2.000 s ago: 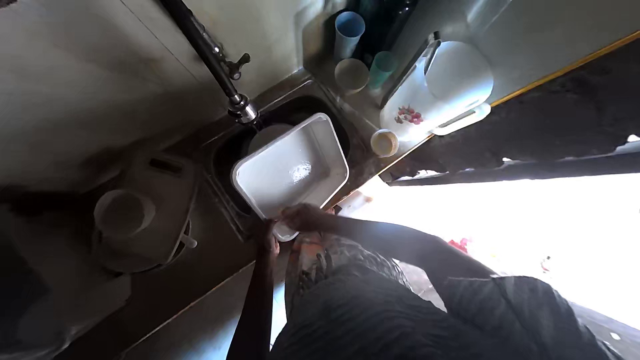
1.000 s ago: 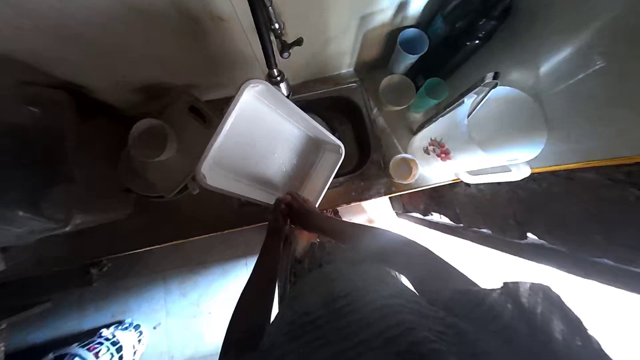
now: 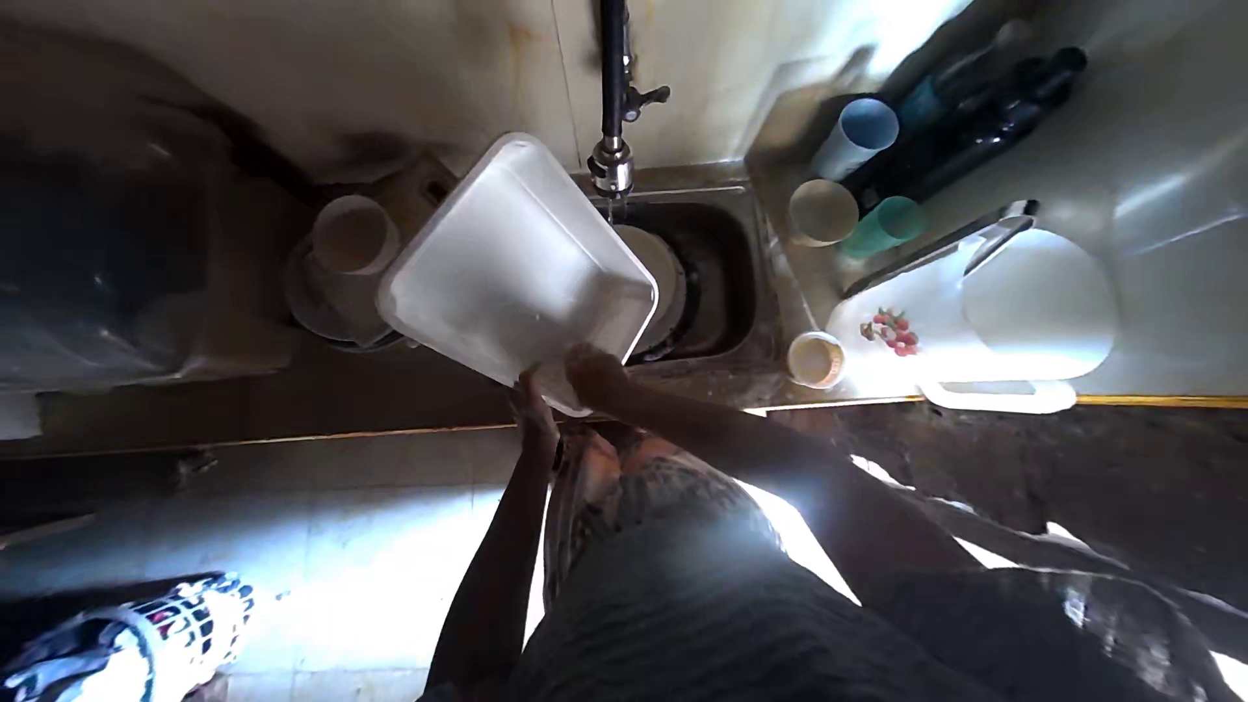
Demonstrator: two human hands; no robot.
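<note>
A white rectangular plastic basin [image 3: 507,263] is tilted over the left edge of the metal sink [image 3: 746,283]. My left hand [image 3: 533,409] grips its near rim at the corner. My right hand [image 3: 593,378] reaches inside the basin near the same corner, fingers curled against the wall; whether it holds anything is hidden. Above the sink, the faucet [image 3: 611,168] lets a thin stream of water fall. A pale round dish [image 3: 651,278] lies in the sink, partly behind the basin.
Right of the sink stand a blue cup [image 3: 866,127], a beige cup [image 3: 822,212], a green cup [image 3: 889,224], a small jar [image 3: 815,360] and a white jug [image 3: 985,312]. Stacked dishes with a cup [image 3: 355,235] sit at left. A laundry basket [image 3: 190,624] stands on the floor.
The basin has moved left from over the sink, with my hands staying at its near end. The view has shifted, and the floor basket shows more fully.
</note>
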